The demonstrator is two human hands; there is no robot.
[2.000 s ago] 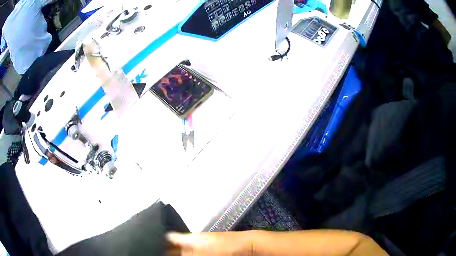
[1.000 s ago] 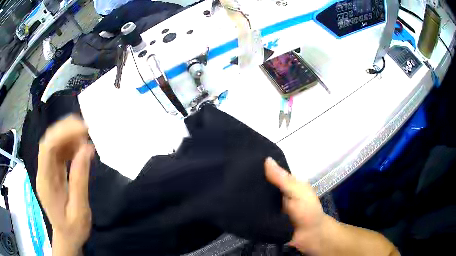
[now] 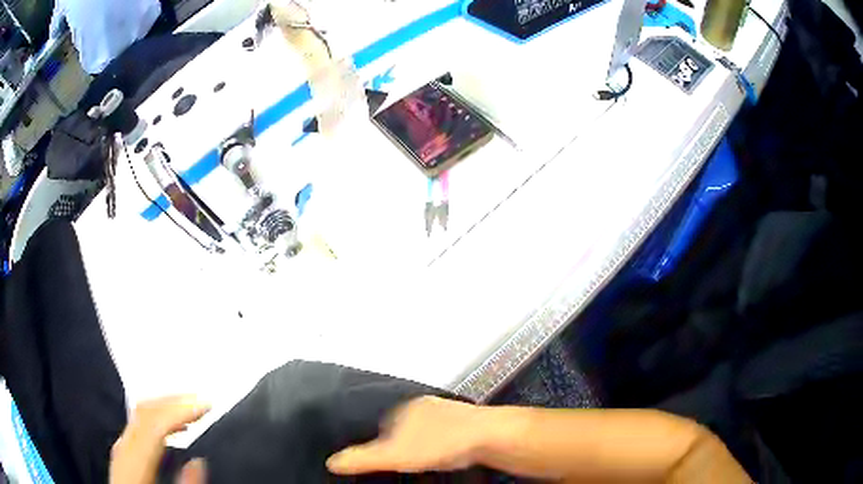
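A black garment piece (image 3: 293,402) lies over the front of the white machine table at the bottom of the view. My right hand (image 3: 416,440) rests on top of it, fingers pointing left; whether it pinches the cloth cannot be told. My left hand (image 3: 156,440) is at the cloth's left edge, cut off by the bottom of the picture and blurred, with thumb and fingers apart. The sewing machine head (image 3: 241,161) stands beyond, its thread tension assembly (image 3: 276,227) in view. The cloth lies apart from it, nearer to me.
A smartphone (image 3: 433,128) with a lit screen lies on the machine, with snips (image 3: 436,208) below it. A control panel (image 3: 530,14) is at the top. Dark cloth (image 3: 57,321) hangs at left, and more (image 3: 795,284) lies at right. A person in a light blue top (image 3: 114,28) is at upper left.
The black cloth has moved from beside the needle area toward me and the bottom of the view. Both hands have moved down with it. The camera view has shifted too.
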